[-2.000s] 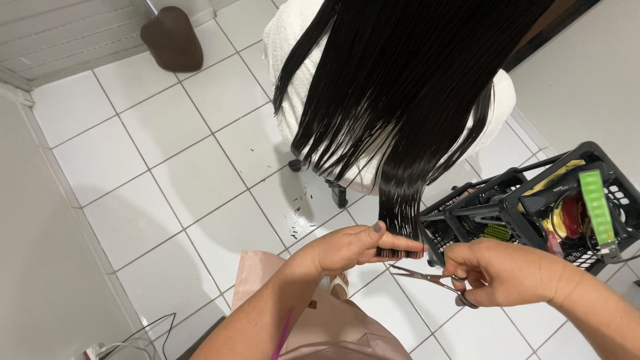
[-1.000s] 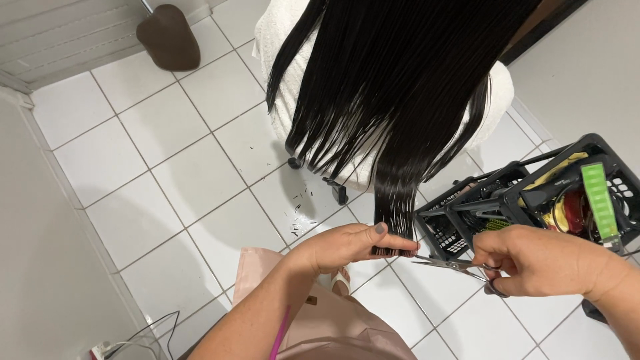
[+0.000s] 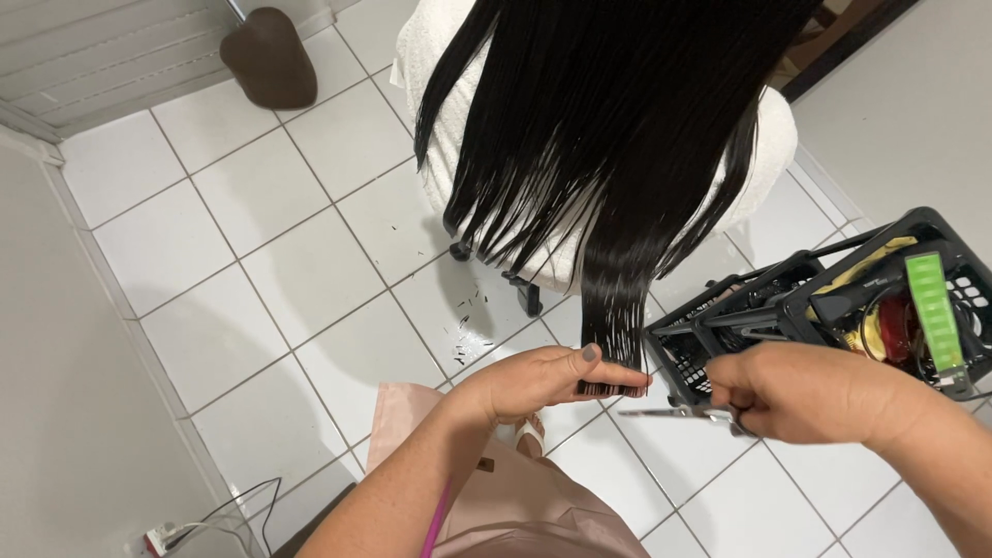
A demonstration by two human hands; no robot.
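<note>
Long, straight dark hair (image 3: 612, 155) hangs over a white towel (image 3: 763, 163) draped around a seated person. My left hand (image 3: 550, 380) grips the lower end of one section flat between its fingers, and short, even tips stick out below them. Hair scissors (image 3: 674, 414) are in my right hand (image 3: 783, 395), just to the right of and slightly below those tips. Their blades point left and look nearly closed, not touching the hair; the handles are partly hidden by my fingers.
At the right stands a black plastic trolley (image 3: 783, 318) with styling tools and a green comb-like item (image 3: 933, 310). Chair casters (image 3: 528, 297) and hair clippings (image 3: 463, 322) are on the tiled floor (image 3: 271, 325). A brown dustpan (image 3: 271, 62) stands upper left; a power plug with cables (image 3: 163, 536) lies lower left.
The scissor blades, spread apart two seconds ago, now look nearly closed. They were at the fingertips one second ago and are now slightly below them. My left hand keeps its hold on the hair.
</note>
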